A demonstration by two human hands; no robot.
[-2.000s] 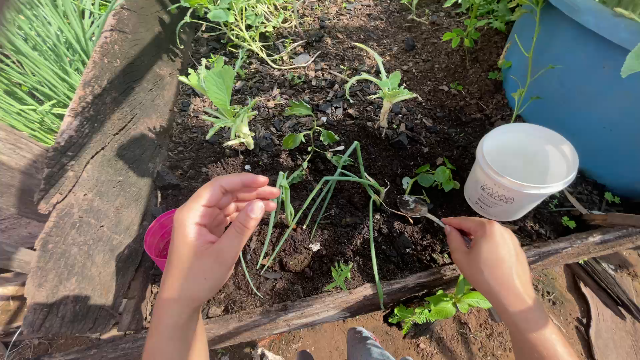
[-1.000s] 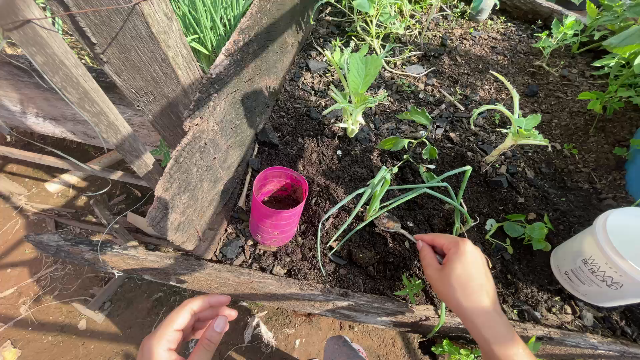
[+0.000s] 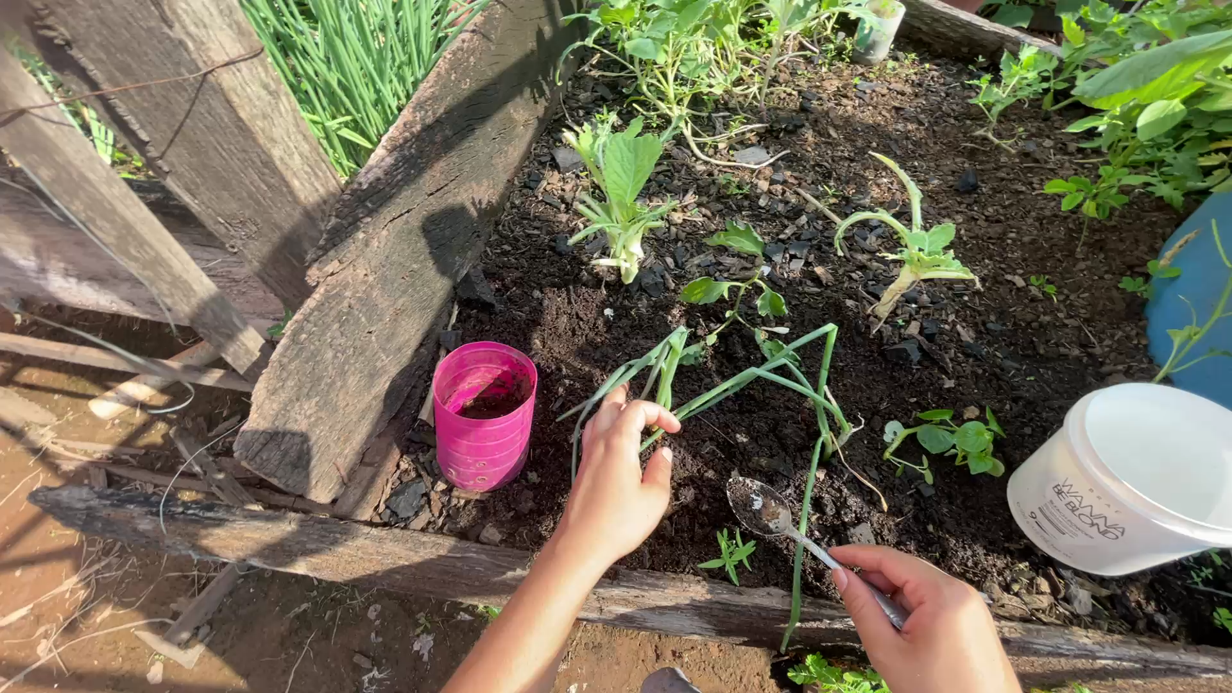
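Note:
My left hand (image 3: pixel 621 472) is at the base of a green onion plant (image 3: pixel 664 371) in the dark soil, its fingers curled by the leaves; whether they grip them is hidden. My right hand (image 3: pixel 924 616) holds a metal spoon (image 3: pixel 762 505) by its handle, the soil-smeared bowl just over the bed. More long green onion leaves (image 3: pixel 818 399) bend and droop between the two hands, one of them hanging across the front board. To the left of my left hand a pink plastic pot (image 3: pixel 484 433) with soil inside stands on the bed.
A white plastic bucket (image 3: pixel 1078 481) bearing print stands at right, before a blue container (image 3: pixel 1193 298). Weathered boards edge the bed at the front (image 3: pixel 433 563) and left (image 3: pixel 385 241). Two leafy stumps (image 3: pixel 626 226) (image 3: pixel 905 274) and small seedlings (image 3: pixel 962 438) grow beyond my hands.
My left hand has moved from outside the front board to the onion plant. The spoon, which was beside that plant's base, has moved right and toward me in my right hand.

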